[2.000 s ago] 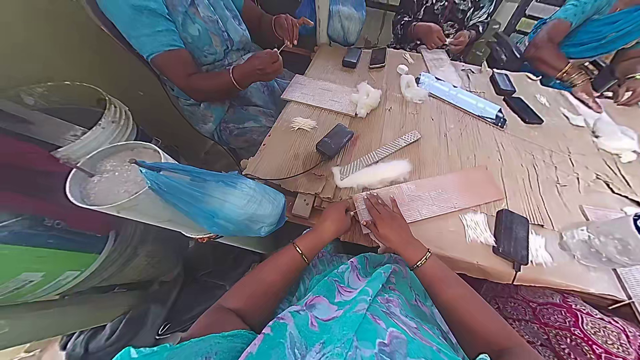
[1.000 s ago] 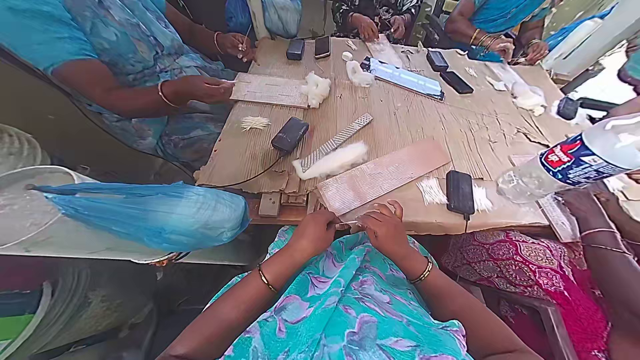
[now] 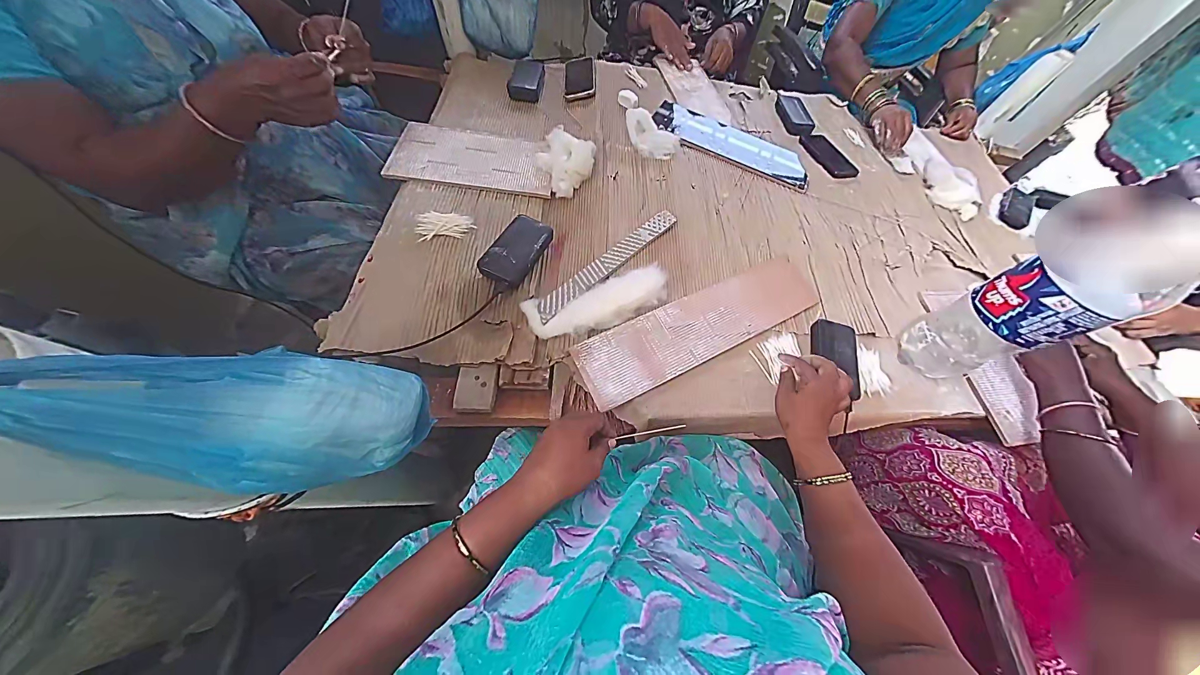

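Observation:
My left hand [image 3: 569, 452] is at the table's near edge, its fingers closed on a thin stick [image 3: 649, 433] that points right. My right hand [image 3: 814, 398] rests over the near right side of the table, its fingertips at a small pile of white cotton wicks [image 3: 774, 354], beside a black box-shaped device [image 3: 834, 349] with a cord. Whether it grips a wick cannot be told. Between and beyond my hands lies a slanted ribbed board [image 3: 694, 333]. Behind it are a roll of white cotton wool [image 3: 609, 302] and a narrow patterned strip [image 3: 614, 262].
A blue plastic bag [image 3: 216, 417] bulges at the left. A plastic bottle [image 3: 1041, 300] leans in at the right. Across the cardboard-covered table [image 3: 750, 225] lie another board [image 3: 469, 159], cotton [image 3: 567, 161], phones and a shiny blue pack [image 3: 736, 145]. Several people sit around it.
My hands were together at the near end of the ribbed board; now my right hand has moved right to the wick pile. My left hand stays near the board, a thin stick showing from it.

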